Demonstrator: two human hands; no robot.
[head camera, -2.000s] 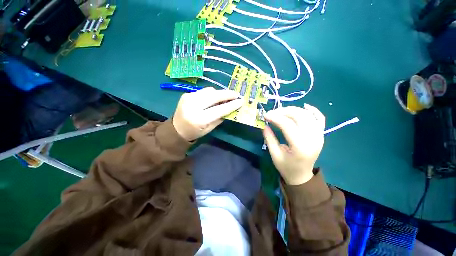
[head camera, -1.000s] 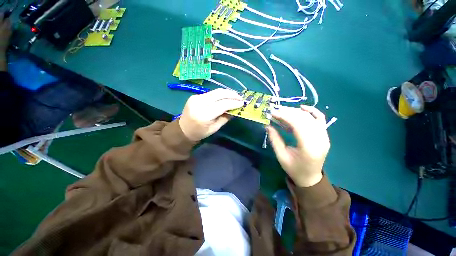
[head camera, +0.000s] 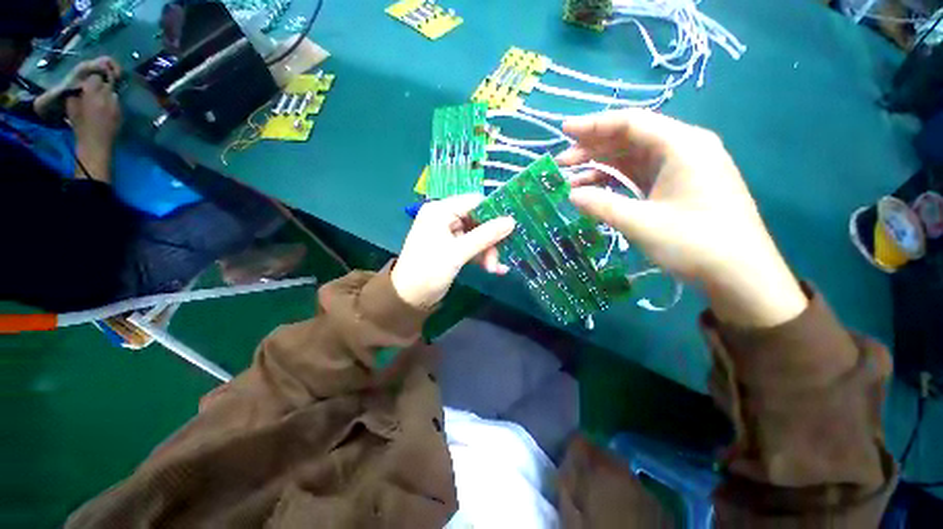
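A circuit board panel (head camera: 553, 248) is held above the bench's front edge, green soldered face up and tilted. My left hand (head camera: 447, 246) grips its left corner between thumb and fingers. My right hand (head camera: 662, 191) is at the panel's upper right, fingers curved around white leads (head camera: 610, 174); whether it grips them is partly hidden. Another green panel (head camera: 456, 150) lies on the bench behind my left hand, over a yellow one. A yellow panel (head camera: 510, 79) with white leads lies further back.
A black box (head camera: 207, 78) and a bare yellow panel (head camera: 297, 106) are at the left, near another person's hands (head camera: 91, 98). A wired stack (head camera: 589, 12) lies at the back. A solder wire reel (head camera: 895, 234) is at the right. A blue stool (head camera: 672, 477) is below.
The held panel has turned from yellow face to green face up. My right hand has risen and moved right. The view has shifted, bringing the other person's hands and the wired stack into sight.
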